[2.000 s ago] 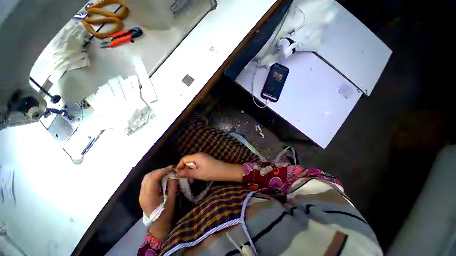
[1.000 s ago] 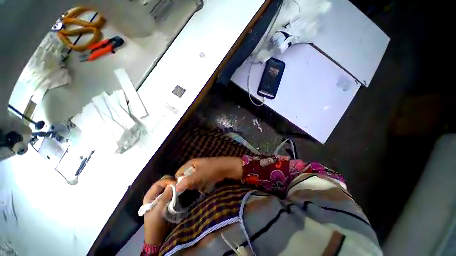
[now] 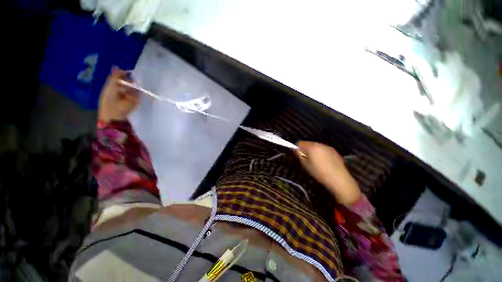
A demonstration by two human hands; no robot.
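My left hand (image 3: 117,97) is raised at the left, over a lower pale board, with its fingers closed on one end of a thin white cord or tape. The white cord (image 3: 194,104) runs across with a loose tangle of loops near its middle. My right hand (image 3: 329,167) is over the checked apron, its fingers pinching the end of a narrow white strip (image 3: 268,136). Cord and strip lie in one line between the hands; whether they are one piece is not clear. Both hands are slightly blurred.
The white sewing table (image 3: 308,52) crosses the top and right, with a blurred white strip pile (image 3: 455,91) and a thin dark tool (image 3: 392,58). A lower pale board (image 3: 173,132) is at left, beside a blue container or bag (image 3: 74,58). A phone (image 3: 423,236) lies lower right.
The view has turned left. My hands, close together over the lap before, are now far apart, with the white cord and strip drawn out between them.
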